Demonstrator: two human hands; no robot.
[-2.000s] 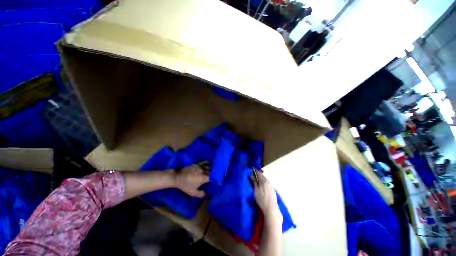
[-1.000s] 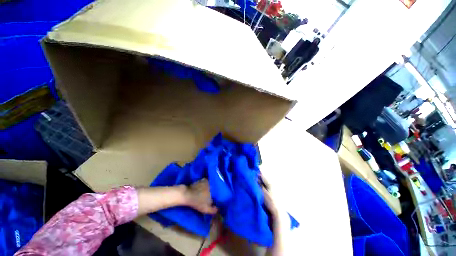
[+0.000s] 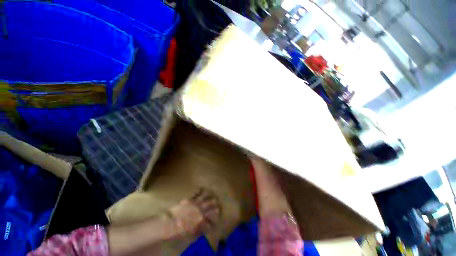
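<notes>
The large cardboard carton [image 3: 280,105] lies on its side in front of me, its mouth towards me. Blue fabric panels [image 3: 242,240] lie at the bottom edge of the picture, below its mouth. My left hand [image 3: 202,212] is blurred, over the carton's lower inside, fingers slightly curled and apart, with nothing seen in it. My right forearm reaches up into the carton; the right hand is hidden behind the carton's upper edge. A red strip [image 3: 254,187] runs along that forearm. Whether the right hand holds anything is hidden.
An open carton of blue pieces [image 3: 25,200] stands at the left. A dark gridded crate [image 3: 125,145] is beside the large carton. Big blue woven bins [image 3: 60,55] stand behind, upper left. Blurred workshop items and a dark machine-like shape lie at the right.
The view has turned. Both hands have left the blue panels, which now sit lower in the picture. My right arm has moved up into the carton. The blue piece inside it no longer shows.
</notes>
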